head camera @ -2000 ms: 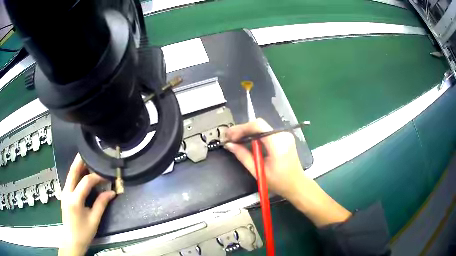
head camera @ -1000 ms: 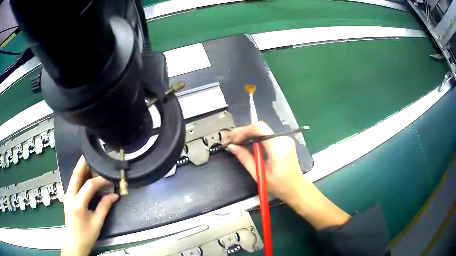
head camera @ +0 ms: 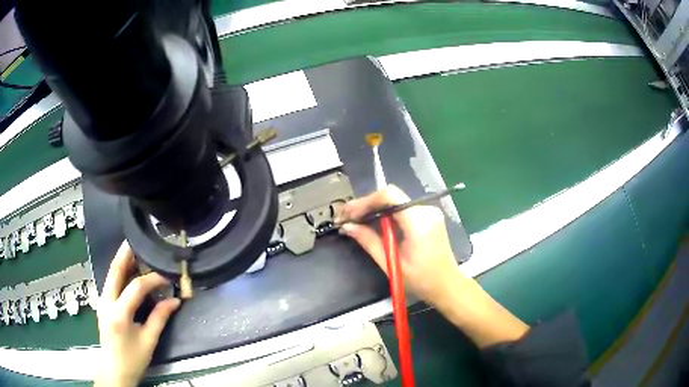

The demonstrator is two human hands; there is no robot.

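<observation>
The silver-grey workpiece strip [head camera: 304, 214] lies on the dark microscope base plate [head camera: 332, 287], its middle hidden under the black ring light [head camera: 264, 215]. My right hand [head camera: 404, 234] pinches the strip's right end and also holds the red-handled brush [head camera: 394, 295], tan bristles pointing away, with a thin dark rod [head camera: 423, 199] crosswise. My left hand [head camera: 132, 317] is at the lower left of the ring light, thumb and fingers closed around what looks like the strip's left end, mostly hidden.
The black microscope tube [head camera: 143, 121] fills the upper left. A pale guide bar [head camera: 304, 157] lies behind the strip. More strips lie at the left [head camera: 45, 291] and along the front edge [head camera: 321, 351]. The green bench surface [head camera: 529, 143] extends right.
The view has shifted slightly. Both hands stay at the strip's ends, with the brush and rod still in my right hand.
</observation>
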